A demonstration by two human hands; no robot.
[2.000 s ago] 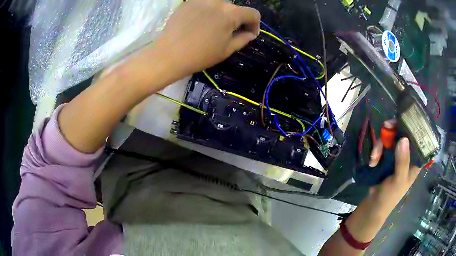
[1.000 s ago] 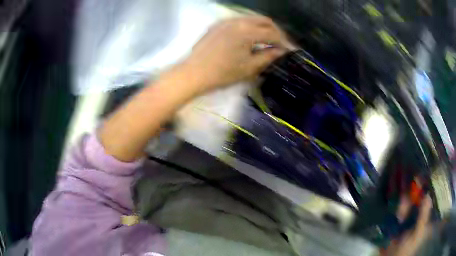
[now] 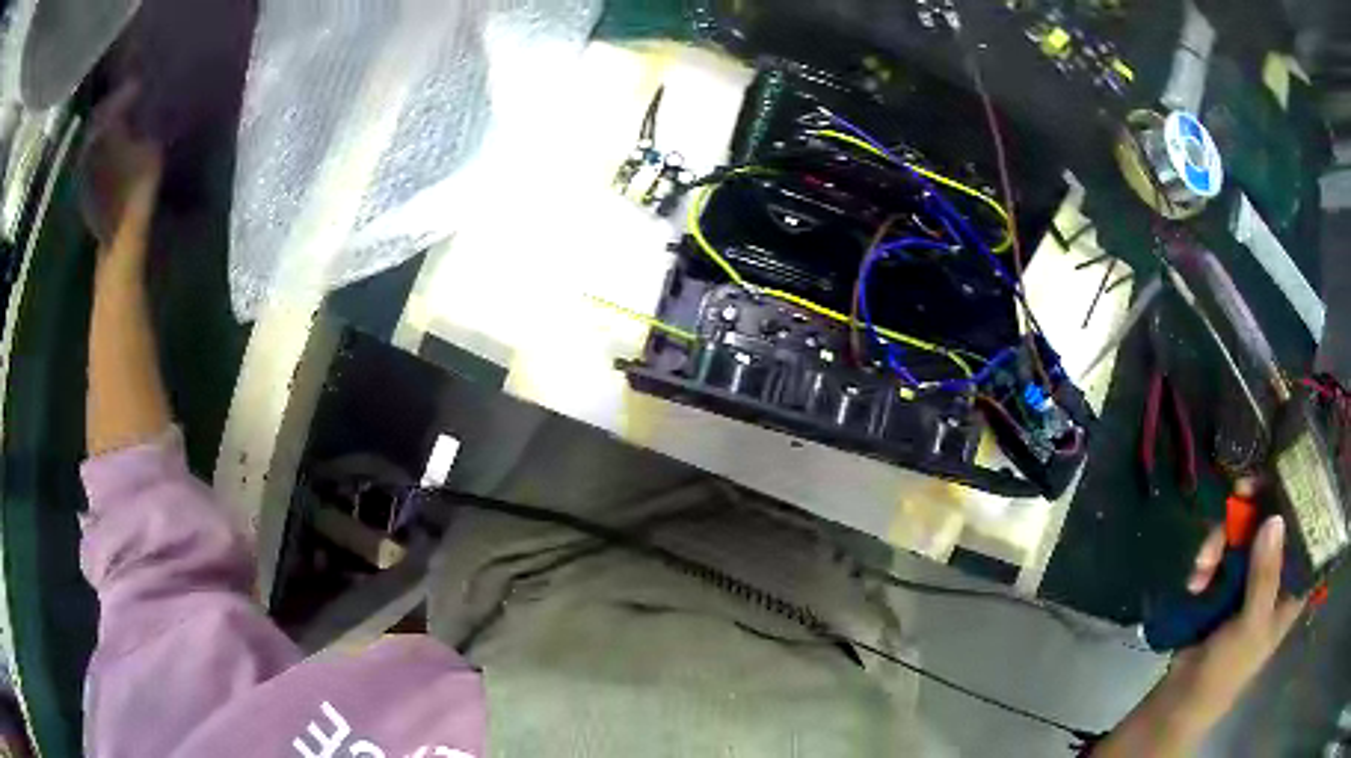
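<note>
The black plastic housing [image 3: 830, 370] lies on a white board [image 3: 541, 282], its row of recesses towards my lap. Yellow-green wire [image 3: 815, 307] curves across it, and blue wires [image 3: 865, 282] loop near a small circuit board [image 3: 1049, 430] at its right corner. My right hand [image 3: 1252, 592] is closed around the blue handle of the soldering gun [image 3: 1301, 467], right of the housing, with the orange-red trigger by the fingers. My left hand [image 3: 122, 170] is far left, away from the housing, dim and blurred; its fingers and any held thing are unclear.
Bubble wrap [image 3: 363, 148] lies at the upper left. A small metal part with leads [image 3: 648, 170] sits left of the housing. Red-handled pliers [image 3: 1168, 422] and a solder reel [image 3: 1188, 156] are at right. A coiled black cord [image 3: 726, 585] crosses my lap. Small parts [image 3: 1079, 56] lie at the far side.
My left hand has left the housing's upper left side and reached out to the far left. My right hand still holds the gun. The view has shifted, so the housing shows further right.
</note>
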